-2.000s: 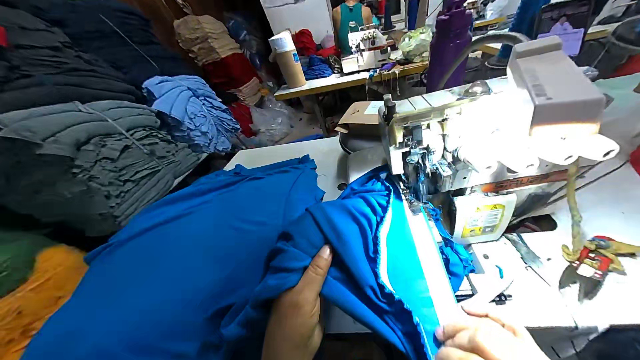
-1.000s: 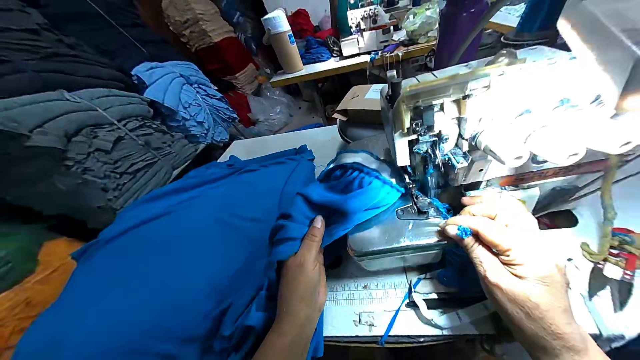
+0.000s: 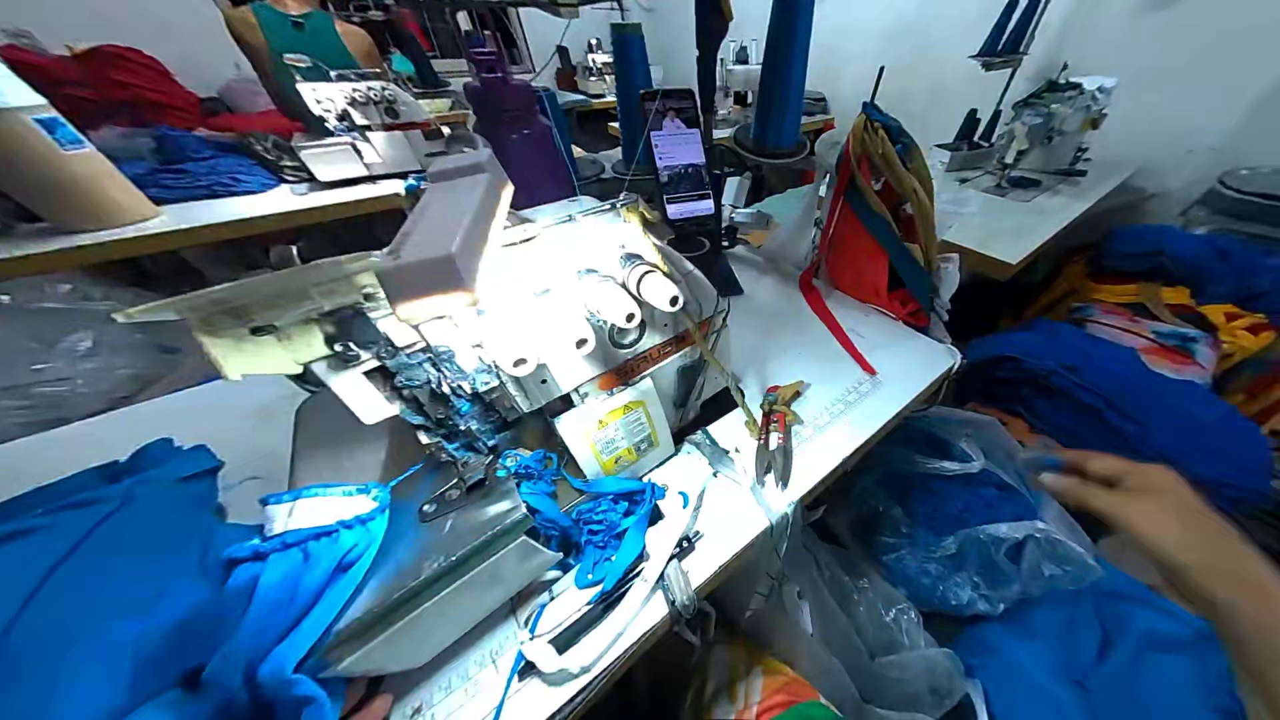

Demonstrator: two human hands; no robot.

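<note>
Blue fabric [image 3: 110, 590] lies left of the overlock sewing machine [image 3: 560, 310], its gathered edge with a white strip [image 3: 320, 510] beside the presser foot. Of my left hand [image 3: 368, 700], only a bit of the fingers shows at the bottom edge, under the blue fabric; its hold is hidden. My right hand [image 3: 1110, 490] reaches over the right side, above blue cloth and by a clear plastic bag [image 3: 970, 510] of blue pieces. A small blue bit shows at its blurred fingertips; whether they grip it cannot be told. Blue trimmings [image 3: 600, 515] lie by the machine.
Red-handled thread snips [image 3: 775, 435] lie on the white table [image 3: 840, 350]. Behind stand a phone [image 3: 682, 155], blue thread cones [image 3: 783, 75] and a red bag [image 3: 865, 230]. Piled blue garments [image 3: 1110, 400] are at the right. A person [image 3: 300, 45] sits at another machine [image 3: 365, 120].
My right hand has left the presser foot and moved right, to the bag beside the table. The gathered blue edge now rests left of the foot. The view has swung right.
</note>
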